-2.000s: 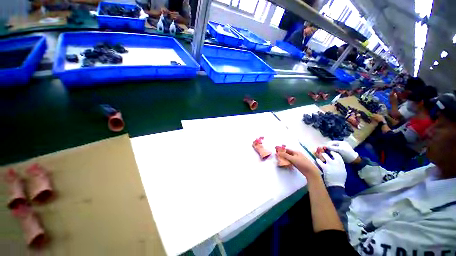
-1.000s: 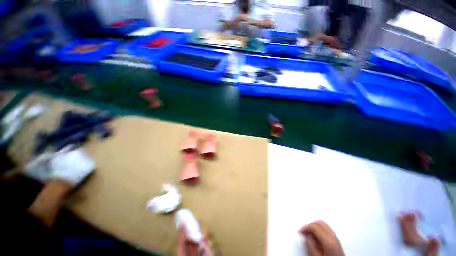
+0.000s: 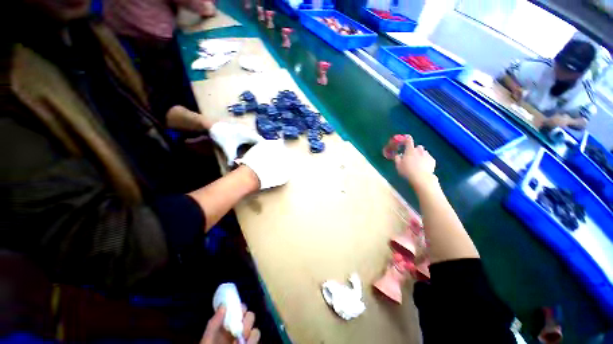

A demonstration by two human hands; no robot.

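Note:
My right hand, bare, reaches over the green conveyor belt and has its fingertips on a flesh-pink figure part. My left hand, bare, is cut off by the bottom edge and holds a white glue bottle upright; its tip is hard to make out. Several flesh-pink figure parts with red-pink pieces lie close together on the cardboard sheet, partly hidden by my right arm. A crumpled white tissue lies beside them.
A neighbour's white-gloved hands work at the left by a heap of dark pieces. More figure parts stand on the conveyor belt. Blue trays line its far side. A person sits beyond.
The view has swung left. My right hand has moved from the white paper to over the belt and now has a figure part. My left hand still holds the glue bottle.

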